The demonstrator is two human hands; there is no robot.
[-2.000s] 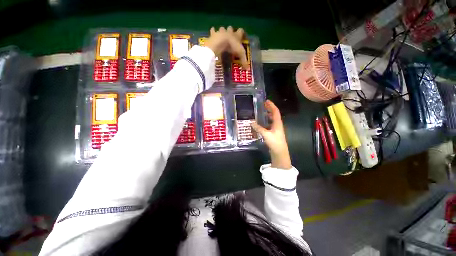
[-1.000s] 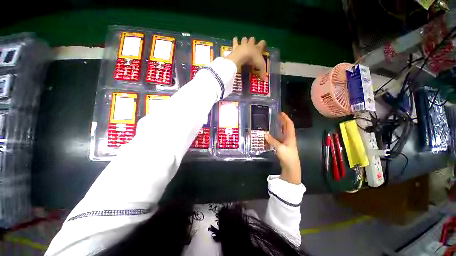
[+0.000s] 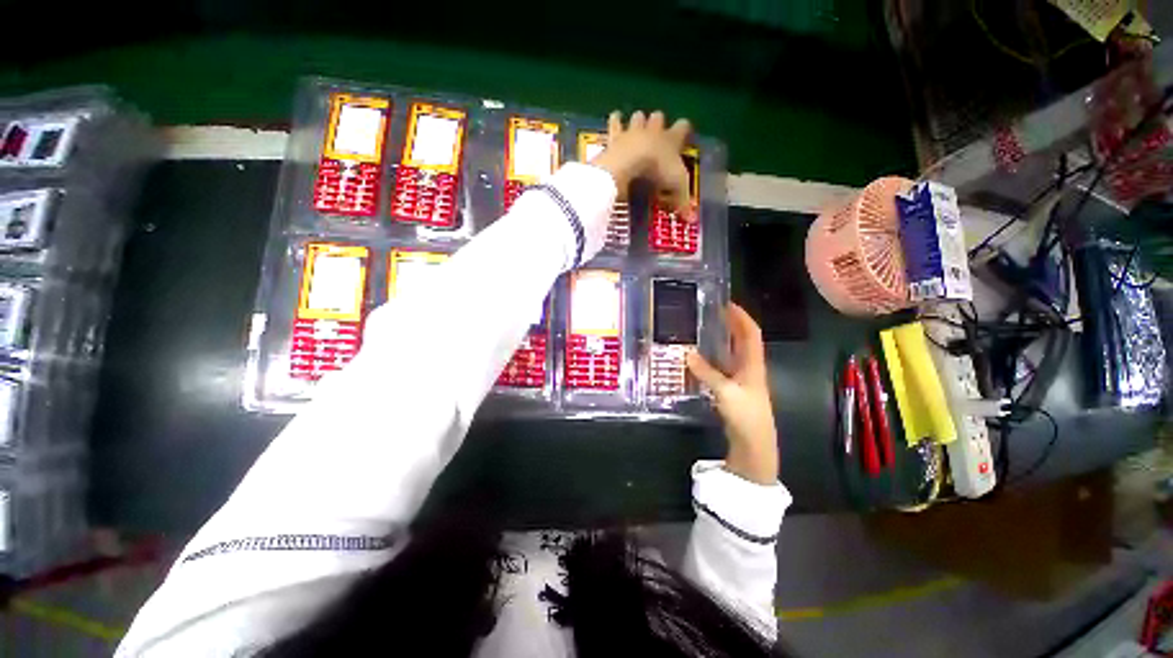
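Observation:
A clear blister tray [image 3: 254, 332] holds two rows of phones with red keypads and orange surrounds; most visible screens glow white. My left hand [image 3: 650, 157] reaches across the tray to its far right corner, fingers spread, thumb down on the red keypad of the end phone [image 3: 675, 231]. The hand partly hides that phone and its neighbour. My right hand [image 3: 740, 383] is at the tray's right edge, thumb on the pale keypad of a dark-screened phone [image 3: 673, 315], fingers apart. Neither hand lifts a phone. My left sleeve covers part of the near row.
Stacked trays [image 3: 45, 309] stand at left. A pink fan [image 3: 859, 244] and blue-white box [image 3: 935, 242] are at right, with red pens [image 3: 868, 418], a yellow strip [image 3: 916, 386], a power strip [image 3: 967, 431] and tangled cables. A green surface [image 3: 515, 71] runs beyond the tray.
The whole view has shifted, so the tray sits further right and more of the left stack shows. Both hands keep nearly the same places on the tray.

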